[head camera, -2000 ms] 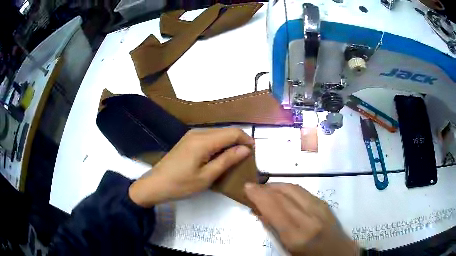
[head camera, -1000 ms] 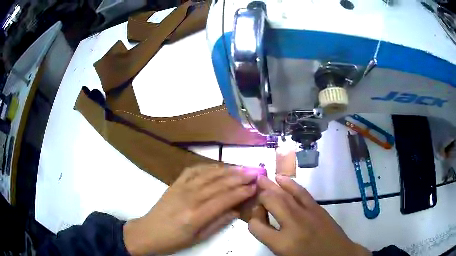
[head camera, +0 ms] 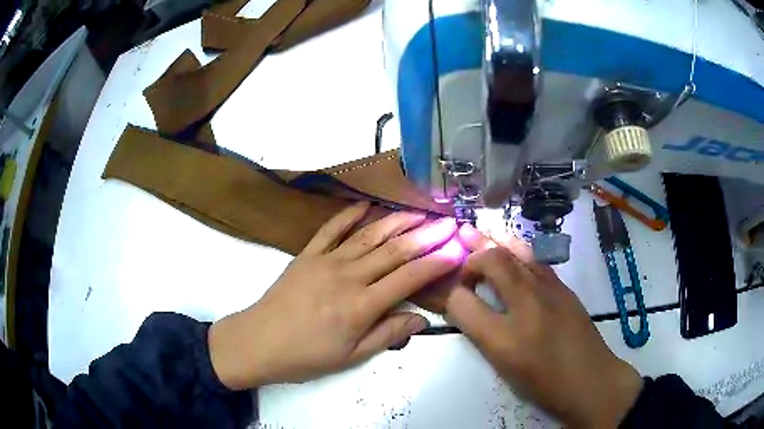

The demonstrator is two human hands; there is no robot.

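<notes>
A brown collar piece (head camera: 226, 188) with a dark edge lies from the left of the table to the presser foot (head camera: 466, 214) of the sewing machine (head camera: 452, 84). My left hand (head camera: 335, 293) lies flat on its right part, fingers spread towards the foot. My right hand (head camera: 536, 323) is just right of it, fingers bent, thumb and fingertips at the cloth edge by the foot; the cloth under them is mostly hidden. A second brown piece (head camera: 369, 172) with pale topstitching lies behind, its end at the foot.
More linked brown pieces (head camera: 188, 96) lie at the back left. Blue snips (head camera: 622, 276), orange and blue snips (head camera: 632, 204) and a black smartphone (head camera: 704, 251) lie right of the needle. A pale bin (head camera: 50, 75) stands beyond the table's left edge.
The held piece, first folded with its dark side showing, now lies brown side up and has moved up to the foot. Both hands have moved up and right with it. The camera view has shifted.
</notes>
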